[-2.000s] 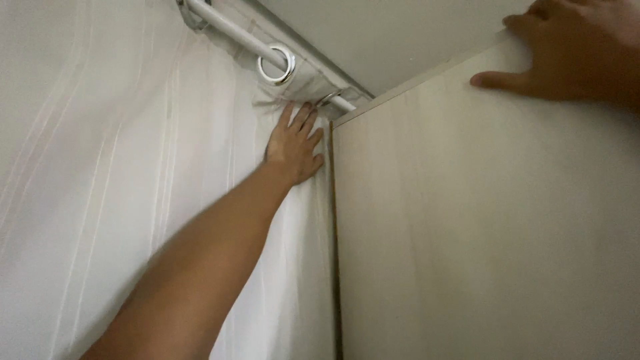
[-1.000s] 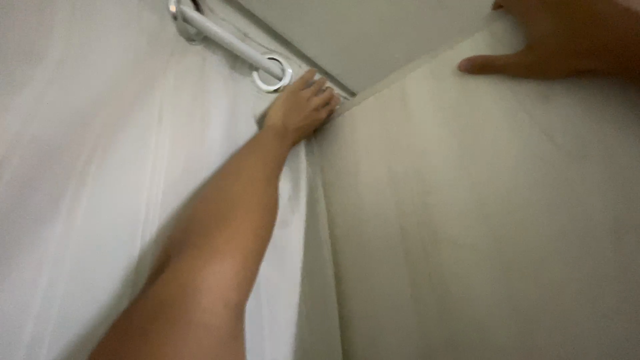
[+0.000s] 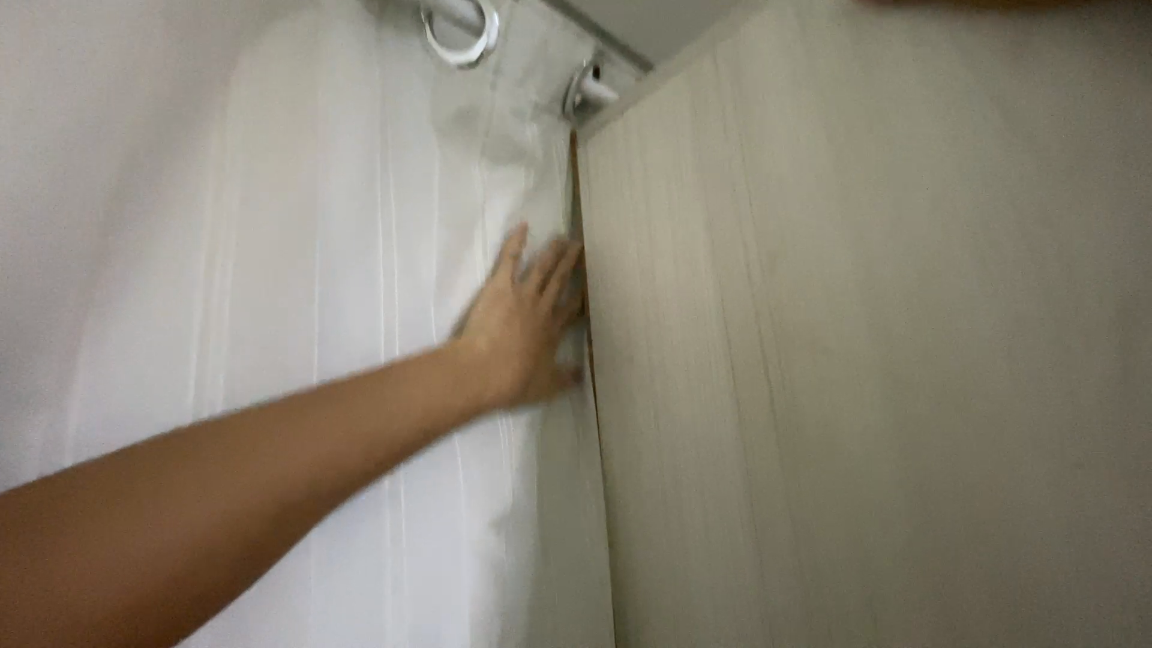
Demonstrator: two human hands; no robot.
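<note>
My left hand (image 3: pixel 526 324) lies with its fingers spread against a pale striped curtain (image 3: pixel 351 270), its fingertips close to the edge of a wood-grain panel (image 3: pixel 810 342). Nothing is held in it. Metal grommet rings (image 3: pixel 461 34) at the curtain's top go around a white curtain rod (image 3: pixel 598 90) above the hand. Of my right hand (image 3: pixel 990 3), only a blurred sliver shows at the top right edge, over the panel's top; its fingers are out of frame.
The panel stands on the right, and a narrow dark gap (image 3: pixel 594 405) runs down between it and the curtain. The ceiling (image 3: pixel 666 22) shows above the rod and the panel's sloping top edge.
My left hand has come down from the rod and ring beside the panel's top corner to the curtain below. My right hand has mostly left the view, which has shifted.
</note>
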